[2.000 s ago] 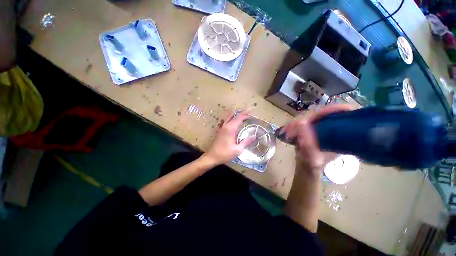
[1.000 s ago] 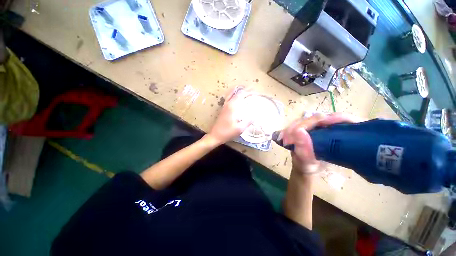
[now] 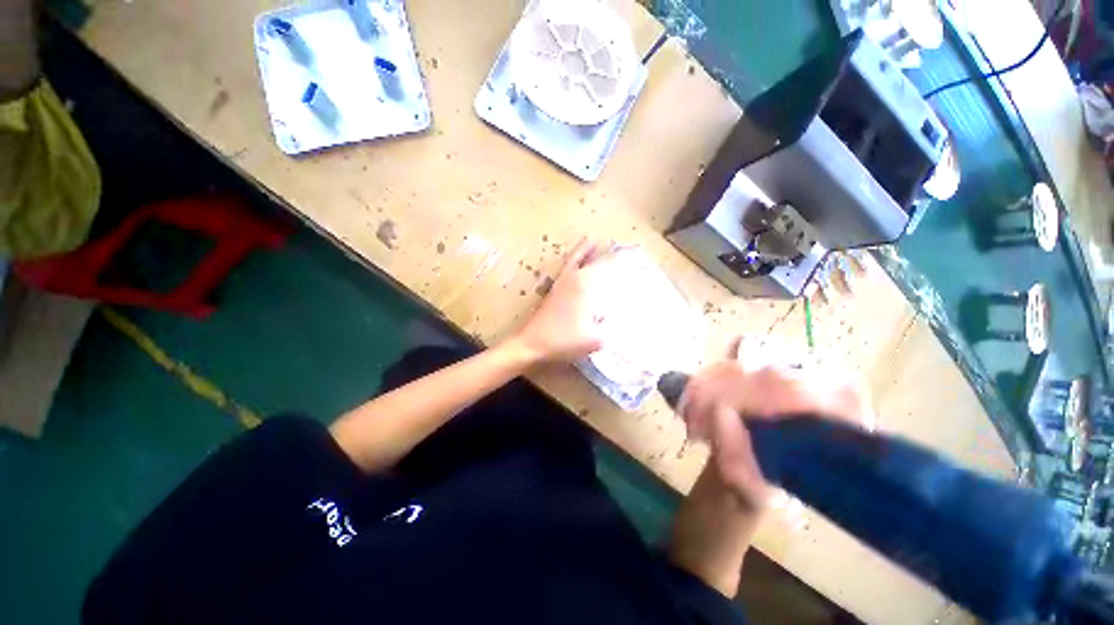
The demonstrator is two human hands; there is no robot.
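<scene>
A round disc (image 3: 645, 320) on a square base lies on the bench in front of me, washed out by glare. My left hand (image 3: 572, 305) rests on the disc's left side and holds it against the base. My right hand (image 3: 764, 409) grips the front of a dark-blue electric screwdriver (image 3: 904, 494). The screwdriver's black nose is at the disc's lower right edge. The tip and any screw cannot be made out. The base's lower corner (image 3: 629, 393) shows below the disc.
A base with blue-tipped posts (image 3: 346, 79) and a disc-and-base unit (image 3: 572, 59) stand at the back. A metal screw feeder (image 3: 812, 183) is beyond my hands, with loose metal parts and a green stick (image 3: 808, 322) beside it. Disc units stand on the green belt (image 3: 977, 250).
The screwdriver's rear end has swung down toward the lower right, and its nose has shifted slightly down along the disc's edge. My left hand stays on the disc. The camera view has shifted.
</scene>
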